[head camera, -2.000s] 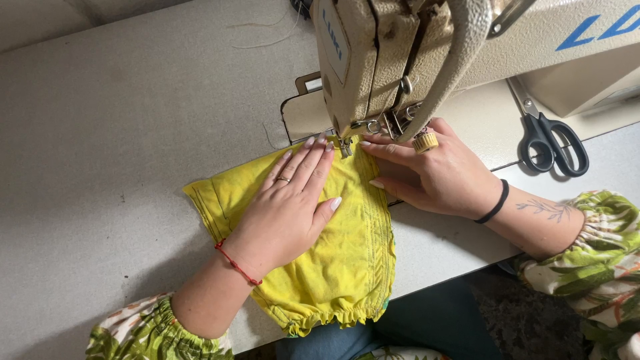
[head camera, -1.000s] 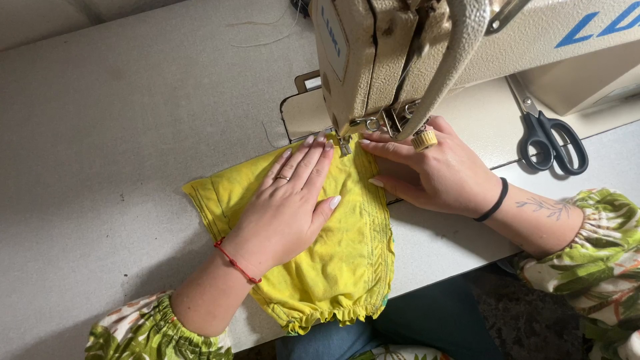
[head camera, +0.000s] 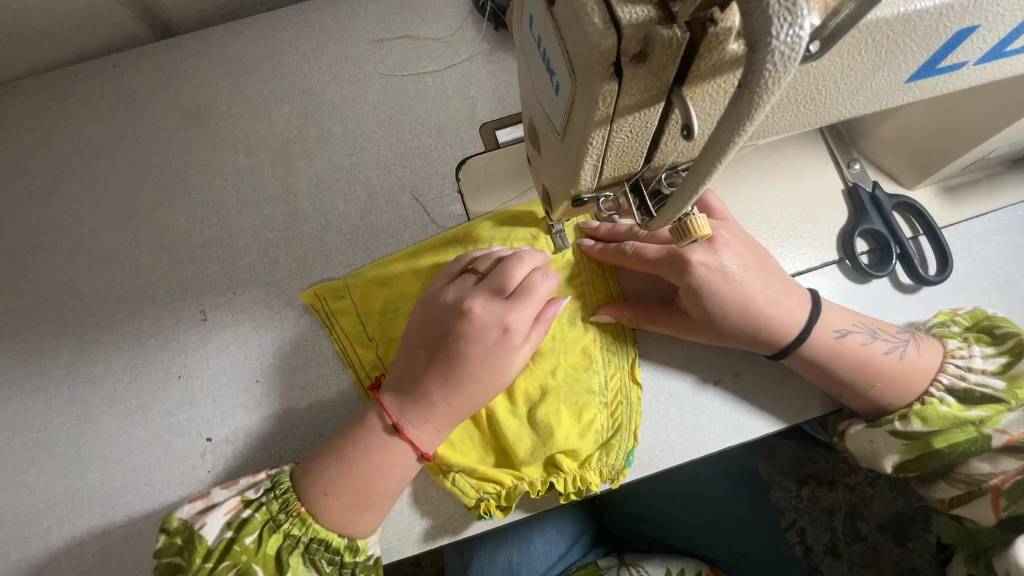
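A yellow fabric piece (head camera: 512, 400) with dark stitch lines and a gathered lower edge lies under the presser foot (head camera: 559, 237) of an industrial sewing machine (head camera: 640, 88). My left hand (head camera: 480, 328), with bent fingers, rests on the cloth just left of and below the foot; whether it pinches the cloth is hidden. My right hand (head camera: 680, 272) lies at the fabric's right edge, fingers apart, its fingertips on the cloth beside the foot and partly behind the machine's guard and ridged knob.
Black-handled scissors (head camera: 896, 232) lie on the machine bed at the right. Loose threads (head camera: 424, 68) are on the grey table (head camera: 160, 240) behind and left of the machine head. The table's front edge runs below the fabric.
My left hand's fingers, stretched flat up to the presser foot before, are now curled and a little lower on the cloth. My right hand stays in about the same place.
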